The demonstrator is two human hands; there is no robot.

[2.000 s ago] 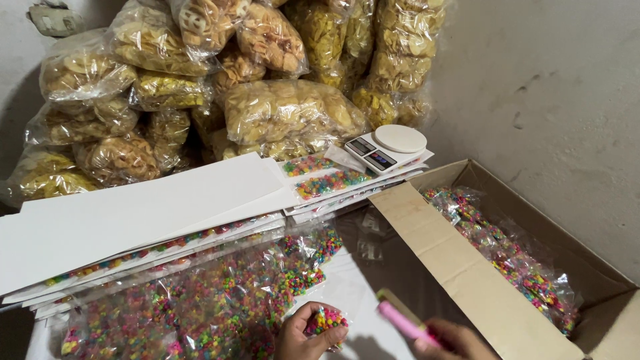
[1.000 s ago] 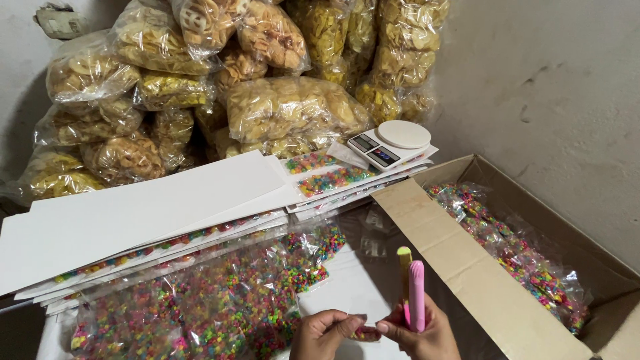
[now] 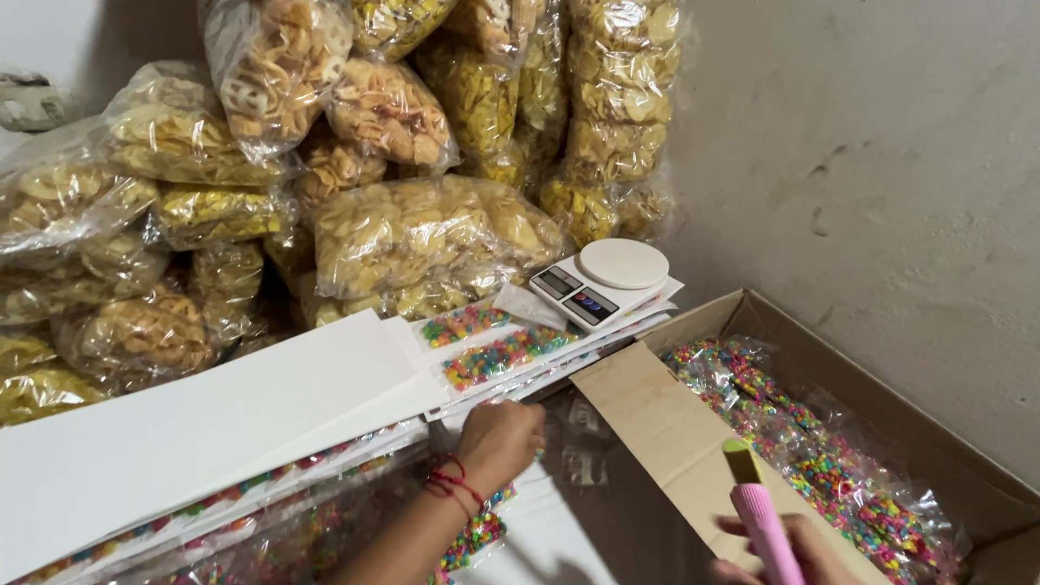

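My left hand (image 3: 505,443), with red string bracelets at the wrist, reaches over the small packets of multicoloured candy (image 3: 475,536), just below the stack of white boards. Its fingers curl away from the camera, so whether it holds anything is hidden. My right hand (image 3: 784,548) is blurred at the lower right, before the cardboard box flap (image 3: 691,439). It grips a pink ribbed handle (image 3: 764,528) with a yellow-green end piece; the kind of tool is unclear. Clear bags of coloured candy (image 3: 833,475) fill the open cardboard box (image 3: 861,406) on the right.
A white digital kitchen scale (image 3: 605,284) sits on the far end of the boards, beside flat candy packets (image 3: 504,353). White boards (image 3: 203,439) lie stacked at left. Large clear bags of fried snacks (image 3: 422,231) pile up behind. A bare wall (image 3: 853,162) rises on the right.
My hands, close together one second ago, are now apart: the left has reached forward to the boards and the right has moved right with the pink handle. The candy packet seen earlier in my left hand is not visible there.
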